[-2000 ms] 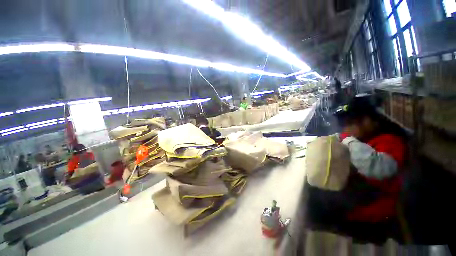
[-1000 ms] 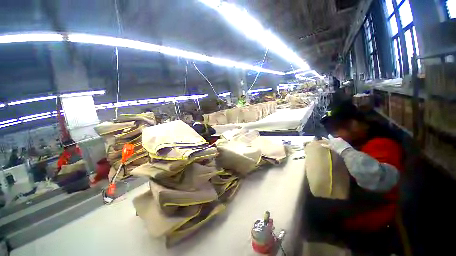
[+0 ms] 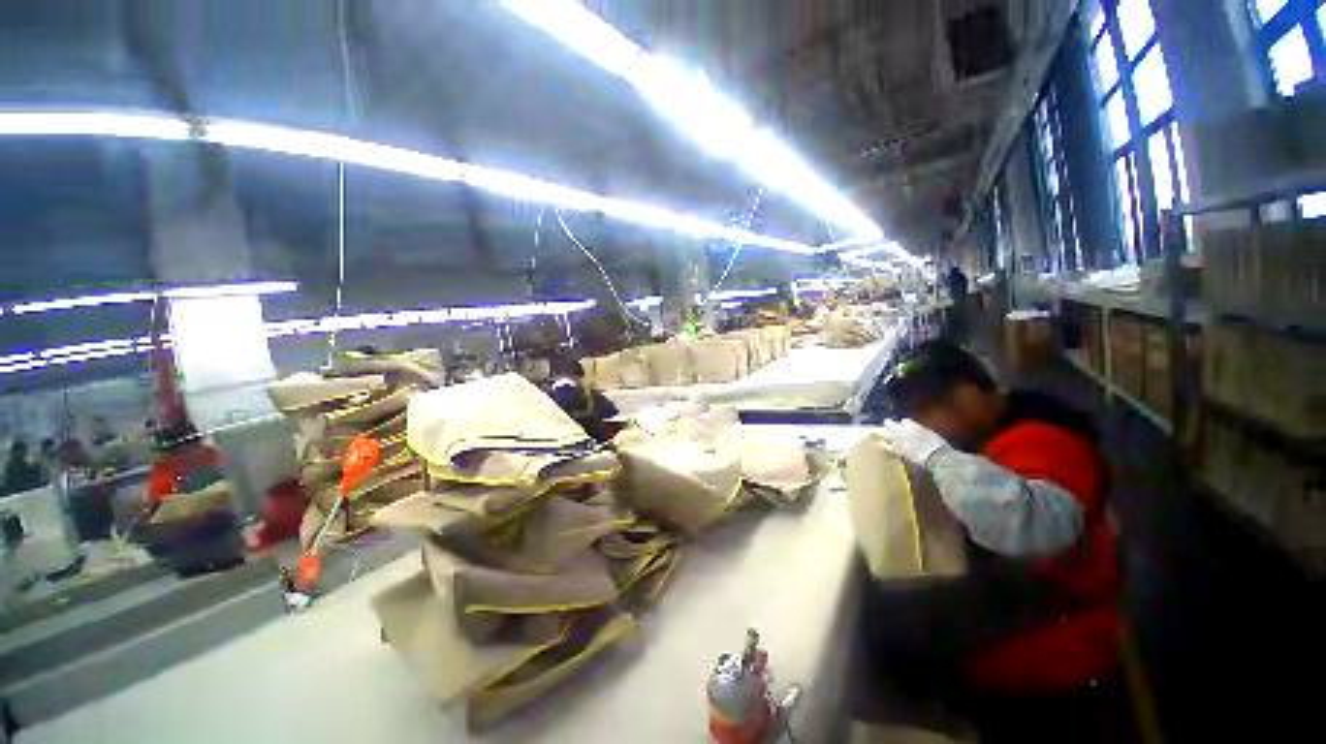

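Observation:
Neither of my hands is in the picture. Nearest in front of me, a heaped stack of beige fabric bags with yellow edging (image 3: 516,567) lies on the white table (image 3: 313,654). Its folds are uneven and the top piece is pale and bright. A red and grey tool pot (image 3: 739,701) stands near the table's right edge, with a handle sticking up and a thin metal shape beside it.
At the right a person in red with grey sleeves (image 3: 1054,502) bends over a beige bag (image 3: 887,509). An orange tool or holder (image 3: 356,462) stands left of the stack, before another bag pile (image 3: 327,422). More bags (image 3: 684,359) stand farther back.
The view has shifted, so the stack and pot sit farther left than two seconds ago. The person at the right now shows more of the head, with a hand at the bag's top.

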